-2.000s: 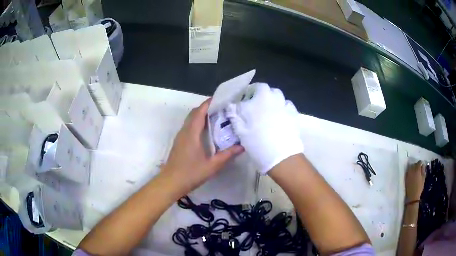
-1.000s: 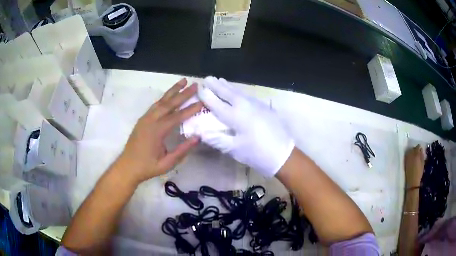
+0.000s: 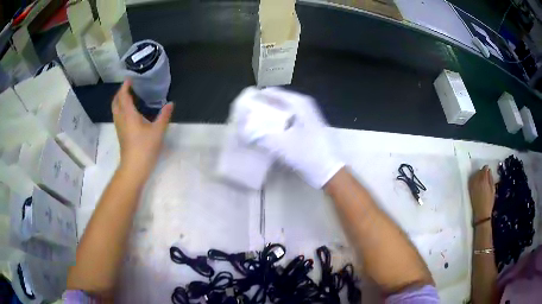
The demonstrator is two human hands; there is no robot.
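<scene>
My bare left hand [image 3: 139, 122] is at the near edge of the belt, fingers apart, at the lower part of a bagged black device [image 3: 151, 74]. The device stands on the belt in a frosted bag, with a white label on its round black top. My white-gloved right hand [image 3: 291, 133] is around a white box [image 3: 243, 160] over the table's far edge; both are blurred. Black cables [image 3: 261, 276] lie in a pile at the table's front.
Open boxes [image 3: 50, 172] crowd the left side. An open box [image 3: 276, 59] stands mid-belt. Closed white boxes [image 3: 454, 97] are on the belt at right. One loose cable [image 3: 411, 183] lies on the white table [image 3: 368, 196]. A neighbour's arm [image 3: 482, 231] is by a dense cable heap [image 3: 514, 214] at right.
My left hand has left the white box and moved left and up to the bagged device. My right hand has kept the box and moved slightly right. The view has shifted.
</scene>
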